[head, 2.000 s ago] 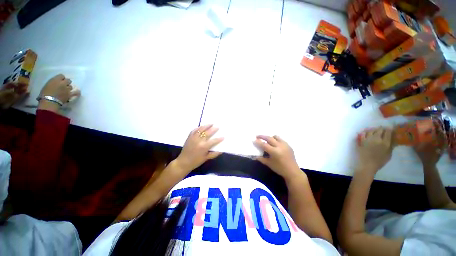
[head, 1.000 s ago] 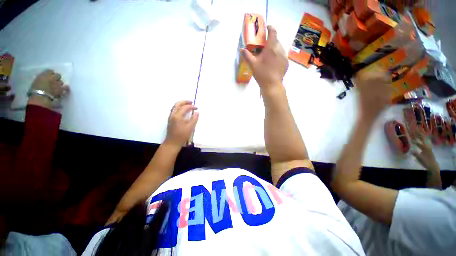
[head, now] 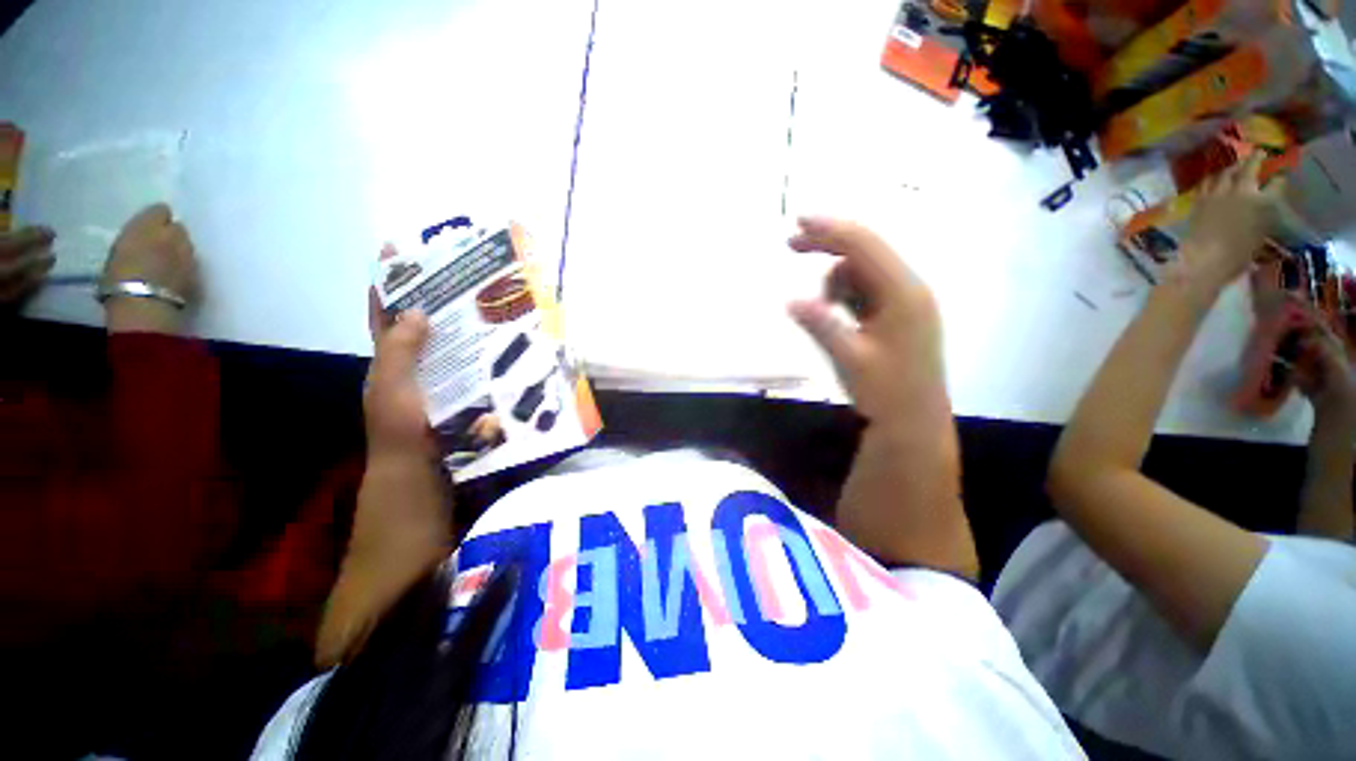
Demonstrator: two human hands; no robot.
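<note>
My left hand [head: 399, 390] holds a retail carton [head: 491, 357] by its left side, above the table's front edge. Its white back panel with a dark title strip, an orange-brown coil picture and small black pictures faces up. The dark-edged hang tab is at its top. My right hand [head: 877, 320] is open over the table edge to the right, fingers apart, a little blurred. A pale sheet [head: 692, 375] lies at the table's front edge between my hands, hard to tell from the white top.
A tangled heap of black parts [head: 1026, 97] lies by a flat orange box [head: 922, 57] at the upper right. Stacked orange cartons [head: 1190, 97] stand farther right. The right neighbour's arm [head: 1138, 357] reaches to them. A left neighbour's hand [head: 150, 260] rests by a clear sheet [head: 92, 201].
My right hand has come back from the orange carton on the far table and is empty. My left hand now holds a carton with its back panel up. The view has shifted.
</note>
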